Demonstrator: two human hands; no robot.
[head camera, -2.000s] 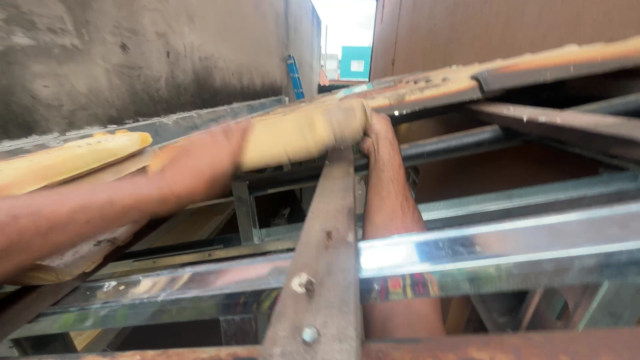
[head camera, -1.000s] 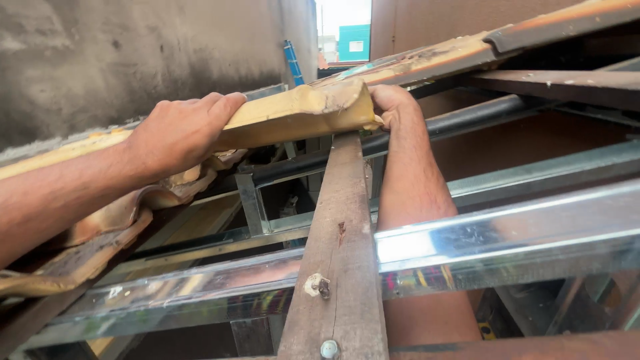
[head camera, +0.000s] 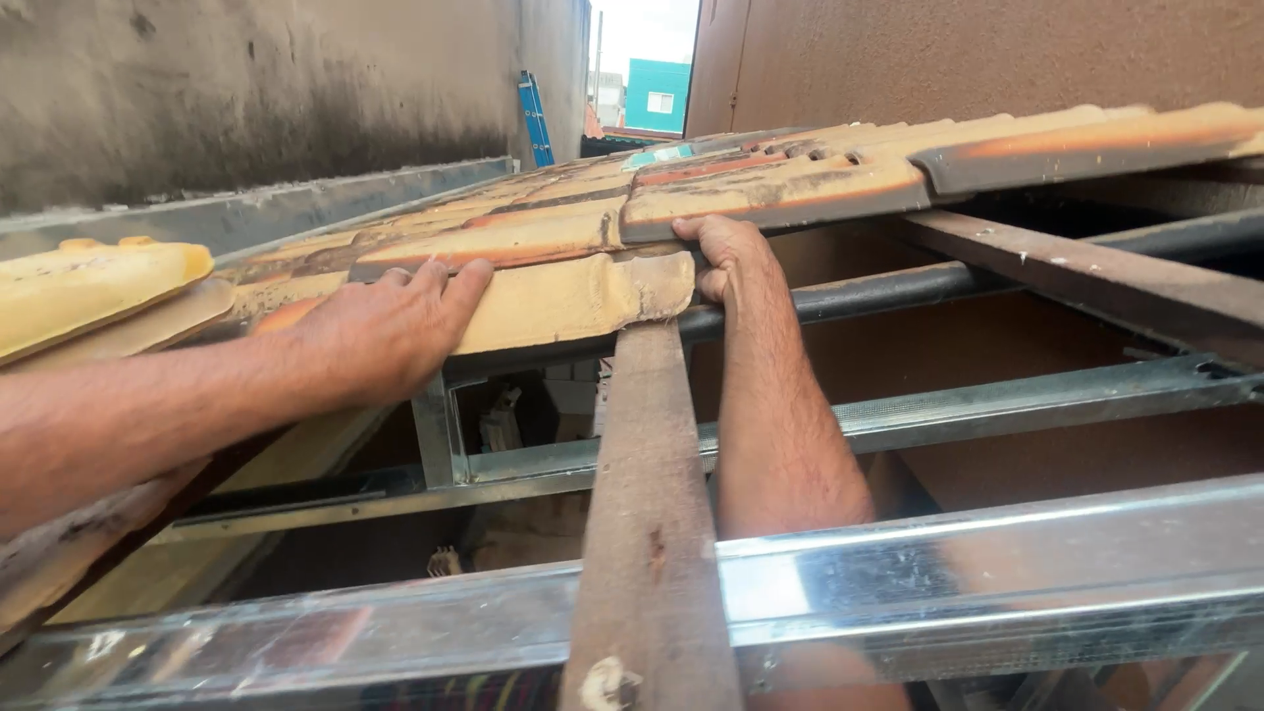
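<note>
A yellowish clay roof tile (head camera: 563, 301) lies at the lower edge of the tiled roof, its right end over the top of a wooden rafter (head camera: 652, 474). My left hand (head camera: 395, 321) grips this tile from above, fingers over its upper side near the left part. On the right, my right hand (head camera: 726, 252) comes up from below between the metal profiles. Its thumb presses the edge of a neighbouring tile (head camera: 770, 202), and its curled fingers are beside the right end of the yellowish tile; whether they grip it is hard to tell.
Shiny galvanized steel profiles (head camera: 987, 573) cross in front, with another profile (head camera: 1017, 400) behind. A dark pipe (head camera: 879, 291) runs under the tiles. Loose tiles (head camera: 94, 286) rest at left. A second wooden rafter (head camera: 1096, 267) is at right. A blue ladder (head camera: 535, 118) leans against the stained wall (head camera: 247, 89).
The yellowish tile, held raised over the rafter one second ago, now lies lower against the neighbouring tiles. My left hand has moved with it, and the tiled roof behind shows more fully.
</note>
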